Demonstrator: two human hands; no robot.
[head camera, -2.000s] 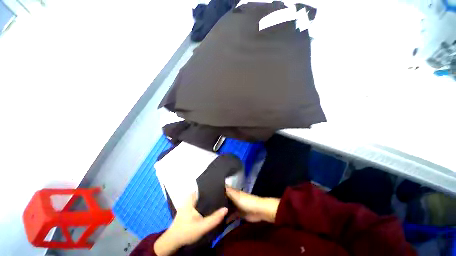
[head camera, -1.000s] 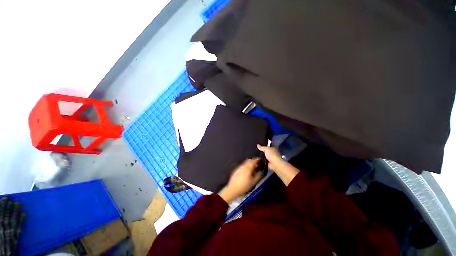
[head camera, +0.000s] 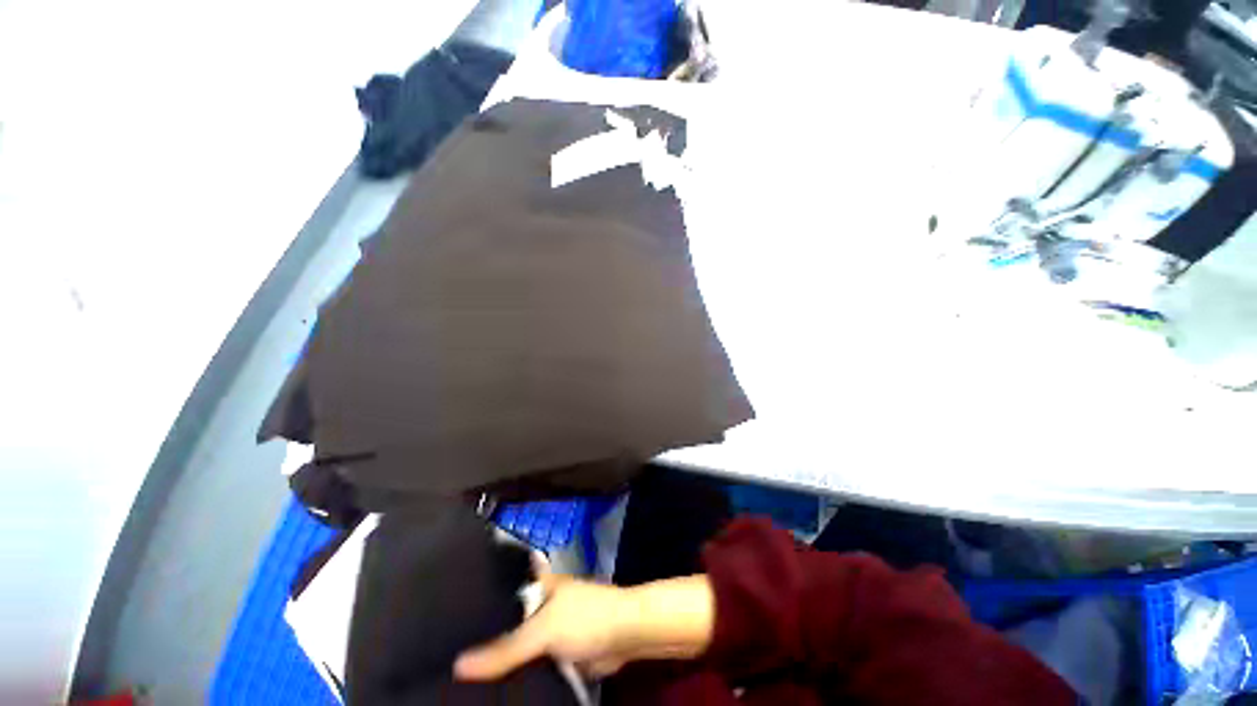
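A dark brown-black fabric panel (head camera: 421, 593) lies over white sheets (head camera: 328, 614) at the bottom left, in front of the table. My right hand (head camera: 579, 628) comes from the right in a maroon sleeve and grips the panel's right edge, with a pale edge showing beside the fingers. Some fingers are hidden. My left hand is not in view. A large stack of dark panels (head camera: 510, 317) lies on the table's left part and overhangs its front edge. White strips (head camera: 607, 155) are fanned on top of the stack.
A white sewing machine (head camera: 1103, 138) with a blue stripe stands at the upper right of the white table (head camera: 855, 345). A blue bundle (head camera: 620, 35) and dark cloth (head camera: 427, 108) lie behind the stack. A blue crate (head camera: 255, 641) is under the panels. A clear plastic bag (head camera: 1206, 641) is at lower right.
The view has swung up and right, bringing the machine into view and leaving the red stool nearly out. My left hand has left the picture. My right hand now holds the panel's right edge.
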